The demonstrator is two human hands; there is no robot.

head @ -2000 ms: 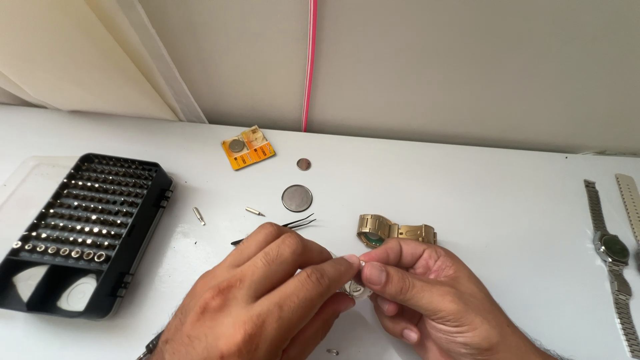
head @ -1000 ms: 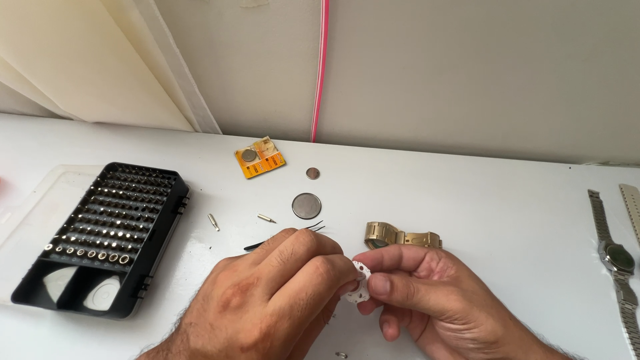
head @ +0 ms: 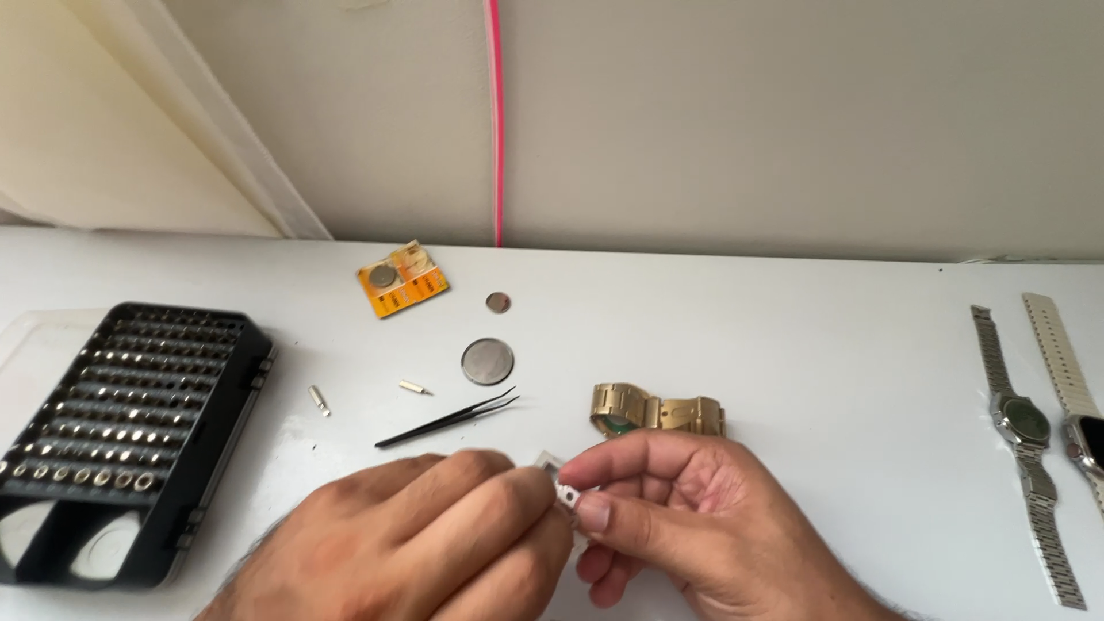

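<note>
Between my two hands is a small whitish watch movement part [head: 567,496], mostly covered by fingers. My right hand [head: 681,517] pinches it between thumb and index finger. My left hand [head: 431,543] lies over its other side with curled fingers, the fingertips hidden, so its grip cannot be made out. Just beyond the hands, black tweezers [head: 444,420] lie on the white table. A gold-coloured metal watch [head: 660,409] rests behind my right hand. A round metal case back [head: 487,360] and a button cell [head: 498,302] lie farther back.
An open black case of screwdriver bits [head: 142,388] sits at left. Two loose bits [head: 319,400] [head: 416,388] lie near it. An orange battery card [head: 403,279] is near the wall. At right are a silver metal watch [head: 1025,420] and a smartwatch with a light band [head: 1065,362].
My hands have shifted toward the near edge of the view, so the tweezers, earlier partly covered by my left hand, now show in full. The small part stays between my hands.
</note>
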